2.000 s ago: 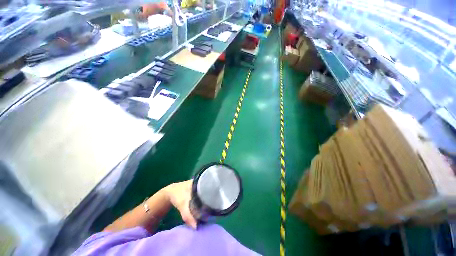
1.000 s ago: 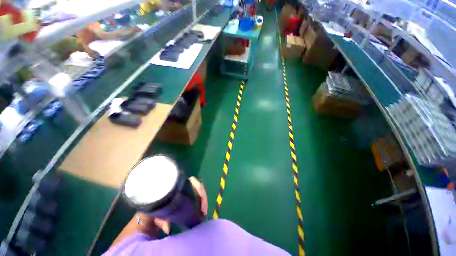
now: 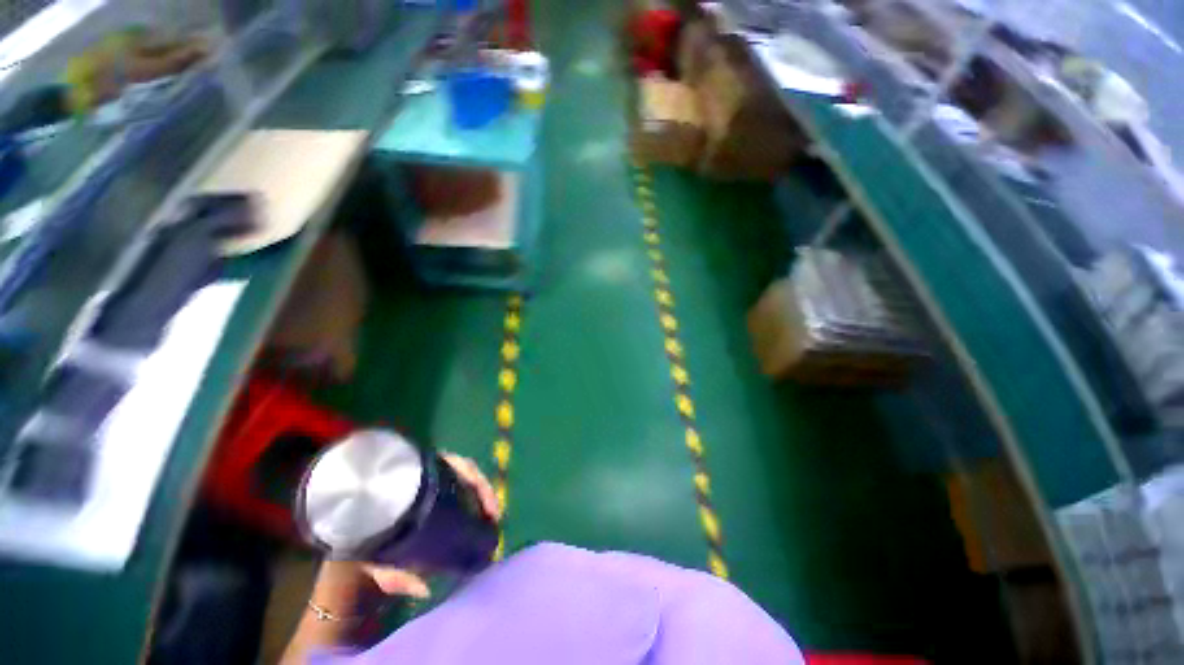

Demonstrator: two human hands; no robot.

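Observation:
A black vacuum flask (image 3: 442,520) with a round silver lid stands out at the bottom, left of centre, tilted with its lid toward the left. My left hand (image 3: 470,483) is wrapped around it; the fingers show on its right side and part of the hand below it. A thin bracelet shows on the wrist. The lilac sleeve or garment covers the bottom centre. My right hand is not in view.
A green bench at left bears dark parts, a white sheet (image 3: 156,429) and a tan board (image 3: 288,182). A red stool (image 3: 266,435) is beneath it. Ahead is a teal stand (image 3: 455,146). Cartons (image 3: 743,117) and another bench (image 3: 961,286) line the right. Yellow-black tape marks the aisle.
The view has moved forward along the aisle; the teal stand is nearer and the red stool now shows beside the flask. The flask stays held, lower and further left than at first.

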